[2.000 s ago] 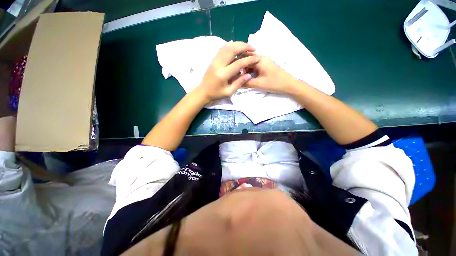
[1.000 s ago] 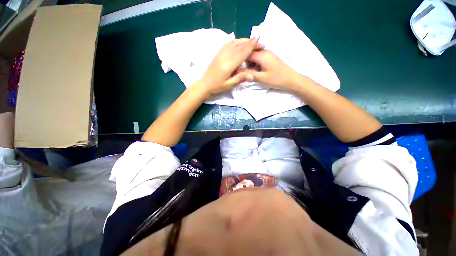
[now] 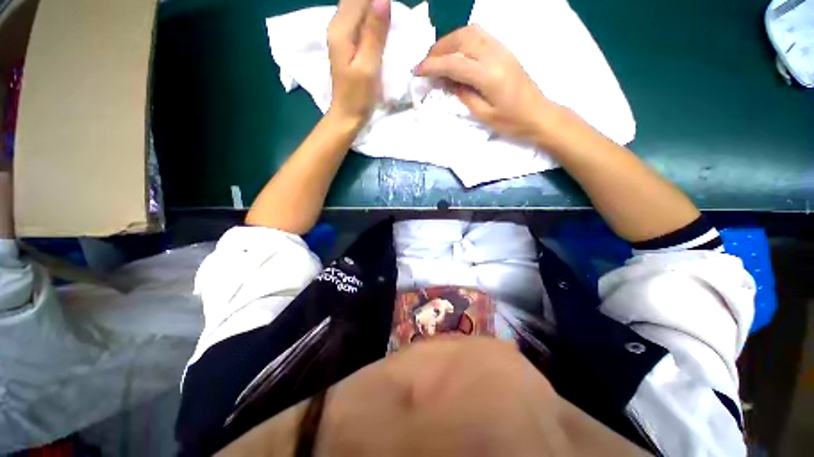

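A creased white cloth (image 3: 544, 54) lies spread on the dark green table, its near corner close to the front edge. My left hand (image 3: 357, 67) is raised over the cloth's left part, blurred, with fingers extended and the thumb apart. Its upper fingers are cut off by the top edge, and nothing shows in it. My right hand (image 3: 491, 80) is over the middle of the cloth with fingers bent and fingertips close together, beside a bunched fold. Whether it pinches the fold or a small part cannot be told. The hands are apart.
A cardboard box (image 3: 85, 116) with a tall tan flap stands at the left. A white moulded item (image 3: 796, 40) is cut off at the upper right. The green table (image 3: 714, 116) has a straight front edge before my body. A blue stool (image 3: 751, 268) is at the lower right.
My hands were together over the cloth and are now apart, the left one raised up and leftward. The view has shifted, so the table, cloth and box sit higher in the picture.
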